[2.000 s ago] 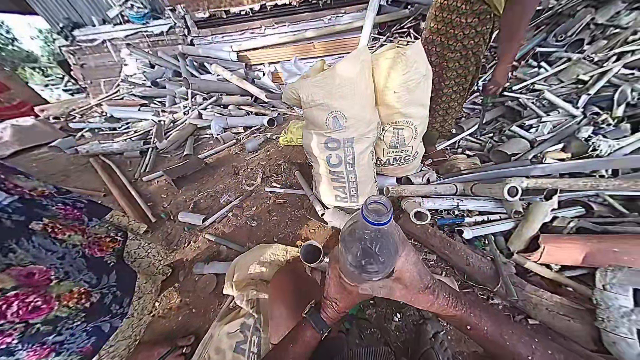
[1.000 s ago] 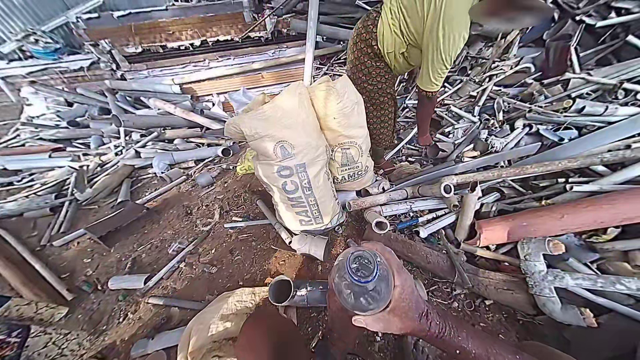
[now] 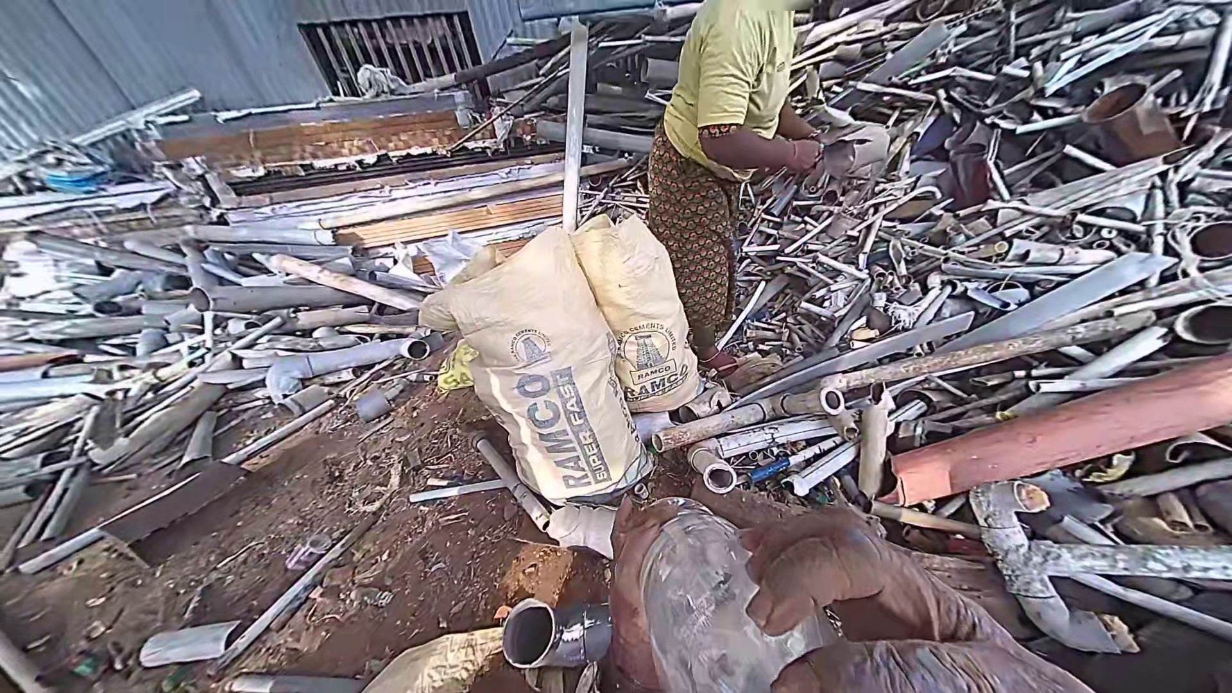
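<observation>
A clear plastic bottle (image 3: 707, 597) is held low in the head view, its surface dented or uneven and its neck not visible. My right hand (image 3: 866, 597) grips it from the right, with fingers bent over its side. Against the bottle's left side lies my left hand (image 3: 635, 587), partly hidden behind it. Just left of the hands is a short grey pipe piece (image 3: 558, 633), its round mouth facing left. Beyond them stand two filled woven cement sacks, a nearer one (image 3: 544, 385) and a smaller one (image 3: 647, 318) behind it.
A person (image 3: 727, 125) in a yellow top stands behind the sacks, holding a grey piece. Heaps of scrap pipes (image 3: 327, 279) lie left and right. A reddish pipe (image 3: 1068, 423) and a white branched pipe fitting (image 3: 1030, 558) lie at right. A pale sack (image 3: 443, 664) is at the bottom.
The bottle's blue-rimmed neck, visible earlier, no longer shows. The other person has straightened from bending over the scrap. The view has shifted, showing more of the shed wall.
</observation>
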